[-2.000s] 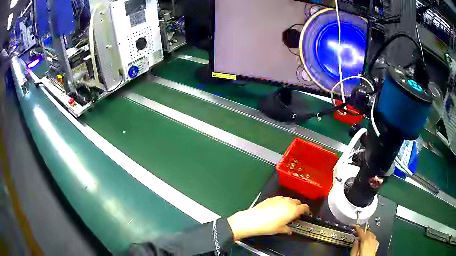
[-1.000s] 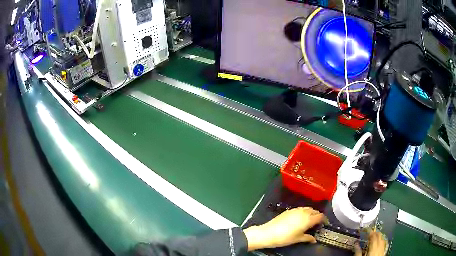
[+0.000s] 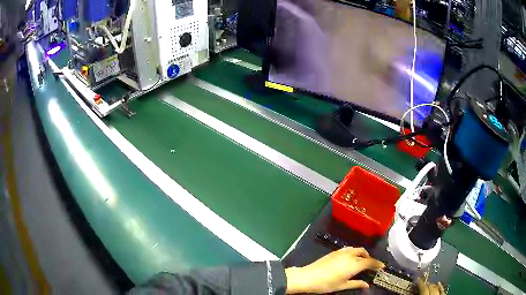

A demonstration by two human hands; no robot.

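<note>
A metal fixture strip with a row of small seats lies on the black pad, just in front of the microscope's white ring light. My left hand holds the strip's left end between thumb and fingers. My right hand is at its right end, small and cut off by the bottom edge; whether it holds a thin tool is unclear. The video microscope stands over the pad. The monitor shows a blurred greyish view with blue at the right.
A red bin with tiny gold parts stands left of the ring light. A smaller red item sits behind. Metal rails cross the green bench. A white machine stands far left. Cables loop by the microscope.
The strip and both hands have moved right and toward the wearer, uncovering more of the pad. The blue disc on the monitor has slid right and blurred. The camera view has shifted.
</note>
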